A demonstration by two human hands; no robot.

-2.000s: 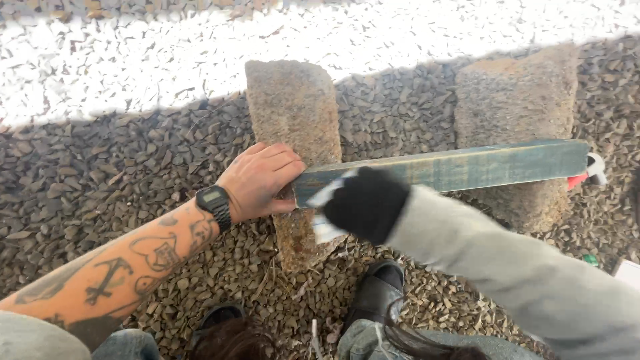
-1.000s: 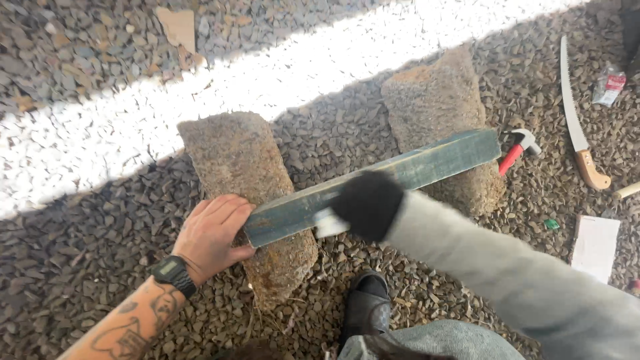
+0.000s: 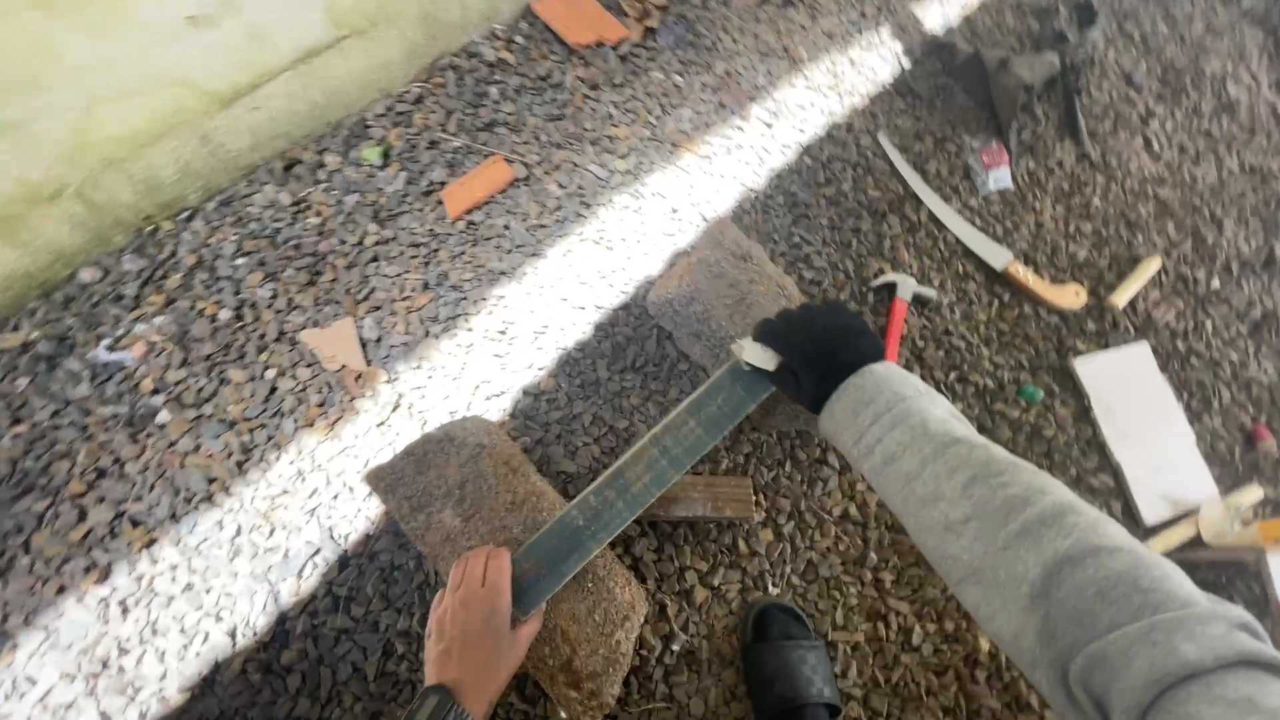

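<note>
A long board with worn dark green paint (image 3: 645, 480) lies across two rough stone blocks, the nearer one (image 3: 470, 490) at the left and the farther one (image 3: 725, 285) beyond. My bare left hand (image 3: 478, 625) grips the board's near end, thumb on one side and fingers on the other. At the far end is my right hand (image 3: 822, 352) in a black glove, closed on a whitish folded piece (image 3: 757, 354), perhaps sandpaper or cloth, that touches the board. The glove hides most of that piece.
A claw hammer (image 3: 896, 318) with a red handle lies just beyond my right hand. Farther right are a curved saw (image 3: 975, 235) with a wooden handle and a white panel (image 3: 1147, 430). A short wood piece (image 3: 700, 497) lies beside the board. My sandaled foot (image 3: 790, 660) is near.
My right hand has moved along the board from near my left hand to the far end, still holding the whitish piece. My left hand stays at the near end. The view has turned strongly.
</note>
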